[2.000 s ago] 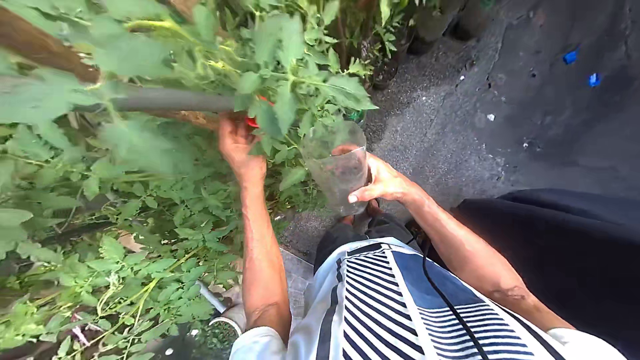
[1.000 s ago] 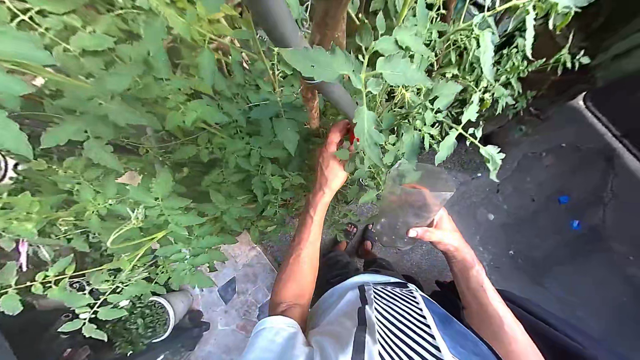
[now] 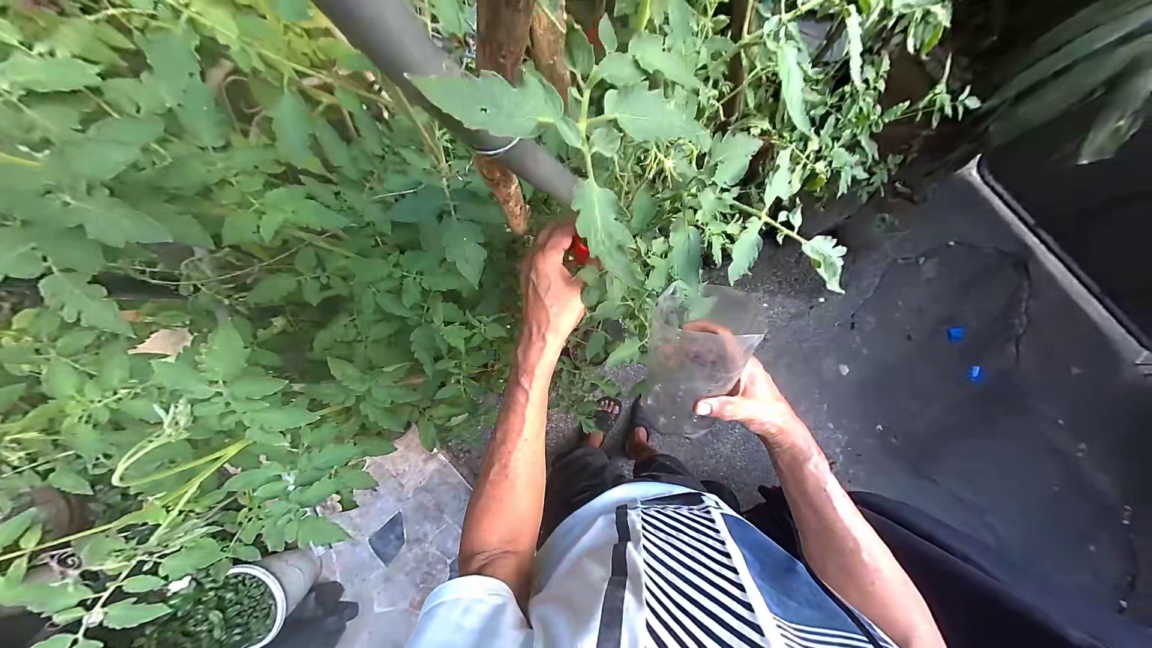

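My left hand (image 3: 551,283) reaches up among the leaves of a tomato plant (image 3: 648,112), its fingers curled at a small red fruit (image 3: 580,249) that looks like a tomato. Leaves cover part of the fruit, and whether the fingers are closed on it cannot be told. My right hand (image 3: 745,400) holds a clear plastic container (image 3: 688,378), thumb on the near side and fingers seen through the wall. The container is right of and below my left hand, its wide mouth facing up. No contents can be made out in it.
A grey pipe (image 3: 432,76) slants down to just above my left hand, beside brown wooden trunks (image 3: 502,40). Dense foliage fills the left. A potted plant (image 3: 216,607) stands at the lower left by stone paving (image 3: 409,504). Blue bits (image 3: 956,334) lie on the dark ground at right.
The view has swung considerably. My left hand stays up by the red fruit at the pipe's end, and my right hand keeps hold of the clear container.
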